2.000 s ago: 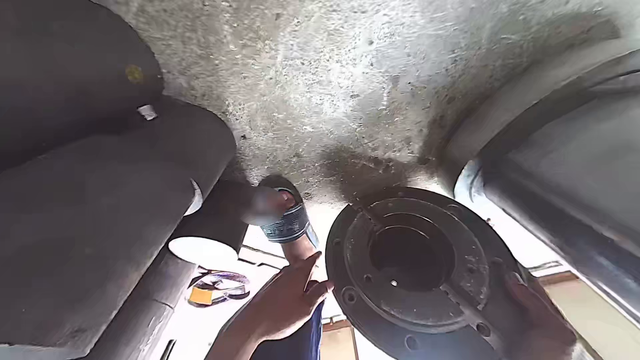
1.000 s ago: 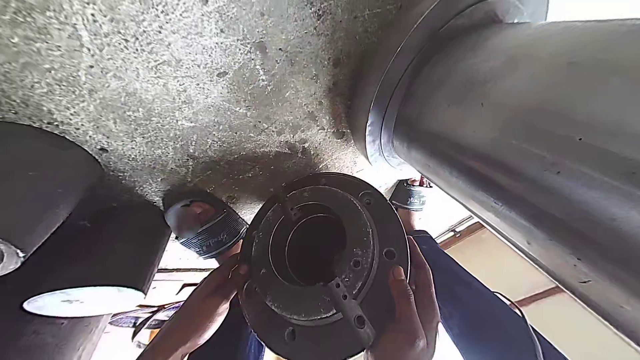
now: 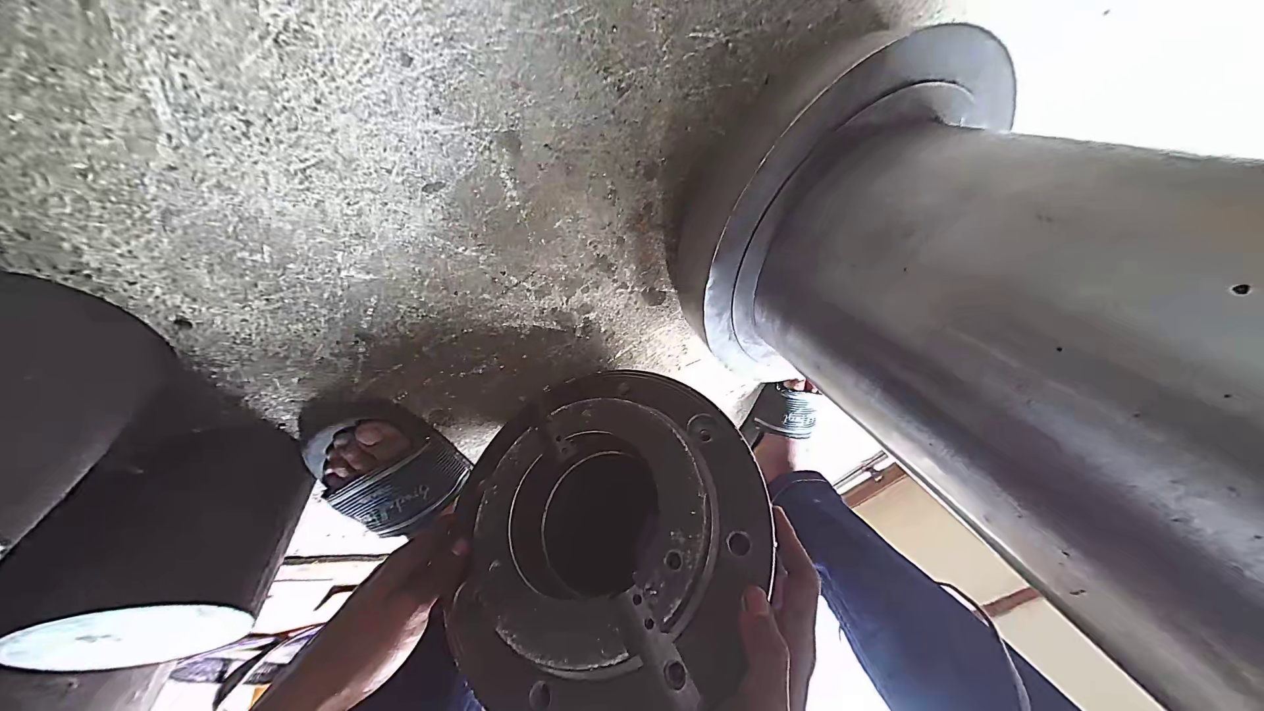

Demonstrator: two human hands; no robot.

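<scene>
A round dark metal flange (image 3: 681, 474) with a central bore, bolt holes and a keyed slot is held low in front of me, between my two hands. My left hand (image 3: 430, 563) grips its left edge, the fingers partly hidden behind the rim. On the right edge, my right hand (image 3: 780, 632) has its thumb on the face and fingers wrapped around the side. The bore is dark inside. Below the flange are my sandalled feet and blue trousers.
A large grey metal cylinder with a flanged end (image 3: 987, 267) runs along the right. Dark cylinders (image 3: 148, 513) lie at the left, one with a pale end face. Rough concrete floor (image 3: 444, 178) spans the top. A sandalled foot (image 3: 395, 474) is left of the flange.
My left hand, apart from the flange two seconds ago, now grips its left side. The flange has come between both hands and turned somewhat. The view has shifted strongly.
</scene>
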